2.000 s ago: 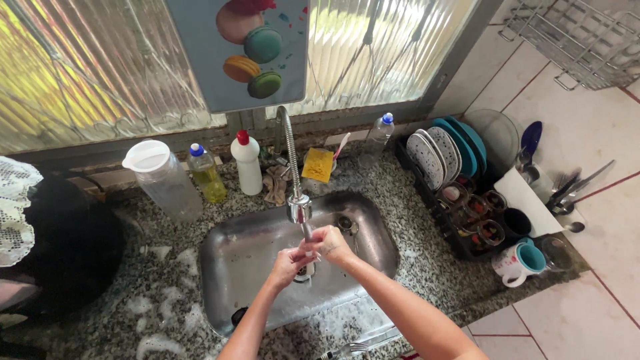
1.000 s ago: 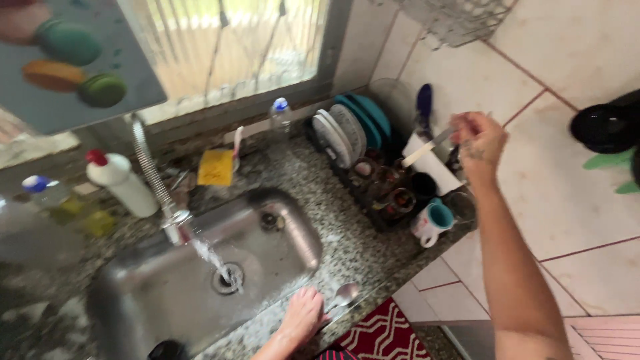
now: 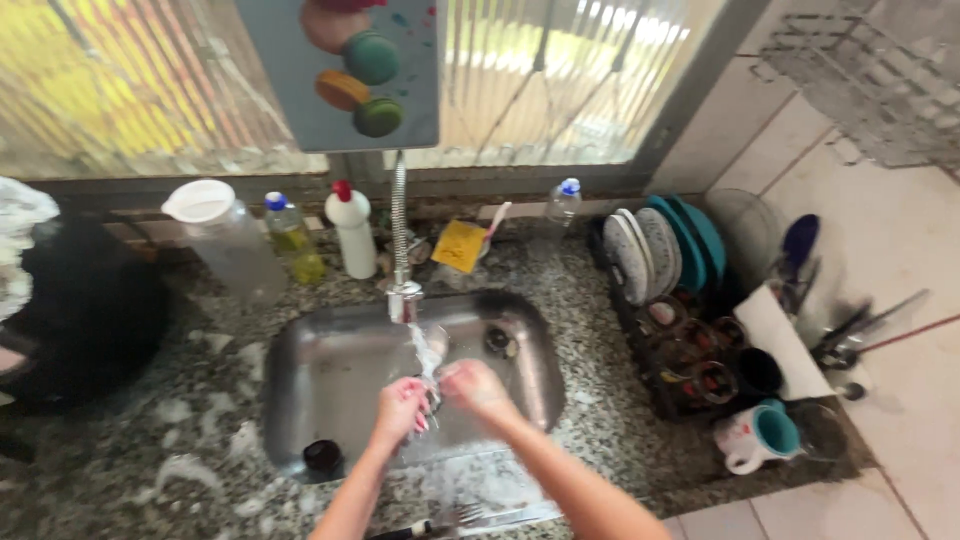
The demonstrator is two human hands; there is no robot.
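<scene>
Water runs from the spring-neck faucet (image 3: 406, 301) onto my hands over the steel sink (image 3: 330, 375). My left hand (image 3: 403, 409) has its fingers curled around what looks like a spoon (image 3: 435, 342), whose blurred bowl shows above the hands in the stream. Close beside it on the right is my right hand (image 3: 471, 386), blurred, its fingers near the spoon's handle; its grip is unclear. A fork (image 3: 469, 514) and a black-handled utensil (image 3: 409, 531) lie on the wet counter in front of the sink.
A black dish rack (image 3: 649, 382) with plates and glasses stands right, beside a mug (image 3: 754, 439) and a cutlery holder (image 3: 825, 337). Behind the sink are a pitcher (image 3: 232, 247), an oil-coloured bottle (image 3: 296, 244), a white bottle (image 3: 352, 236), a yellow sponge cloth (image 3: 459, 246) and a clear bottle (image 3: 562, 206).
My right hand has come back from the cutlery holder to the faucet stream. My left hand has moved from the counter's front edge, by a spoon, into the water. The view has swung left.
</scene>
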